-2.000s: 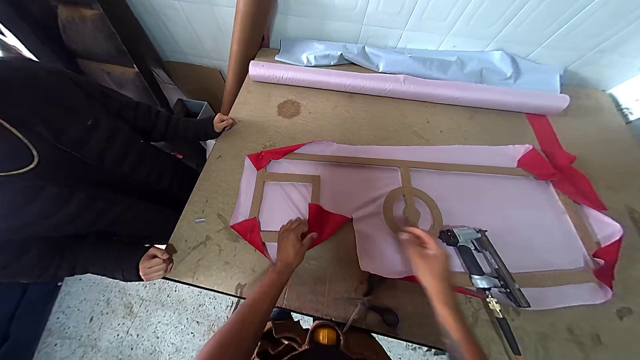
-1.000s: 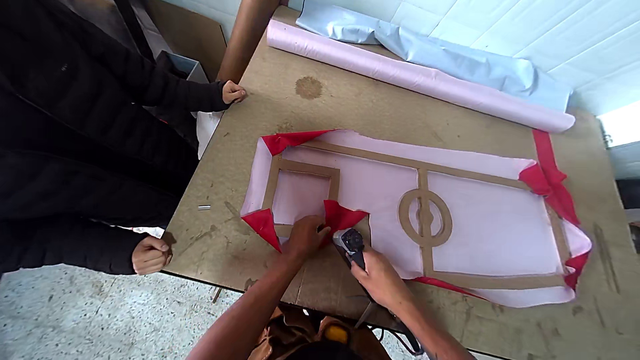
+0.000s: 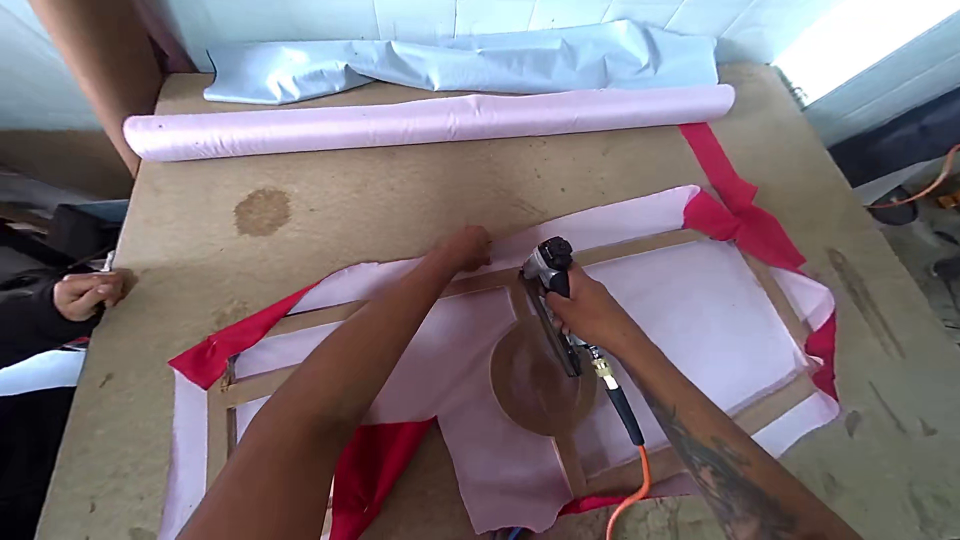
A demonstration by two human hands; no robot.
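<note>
My right hand (image 3: pixel 589 304) grips a pneumatic staple gun (image 3: pixel 553 281), its nose over the frame's far rail beside the middle crosspiece. An orange air hose (image 3: pixel 637 491) runs from its handle. My left hand (image 3: pixel 469 249), fingers curled, is at the far edge of the pale pink fabric (image 3: pixel 622 214), left of the gun; whether it pinches the edge cannot be told. The fabric lies under a flat frame (image 3: pixel 649 246) of brown board with a round centre piece (image 3: pixel 525 379). Red fabric (image 3: pixel 382 457) shows at the near side, and more at the corners.
A roll of pale pink material (image 3: pixel 427 122) lies across the back of the worktable (image 3: pixel 375 195), before crumpled light blue sheeting (image 3: pixel 465 64) at the tiled wall. Another person's hand (image 3: pixel 90 294) rests at the table's left edge. A red strip (image 3: pixel 716 165) extends behind the frame.
My right hand has moved the staple gun from the near side to the far rail. My left hand has left the red flap at the near side for the far edge. The view has shifted.
</note>
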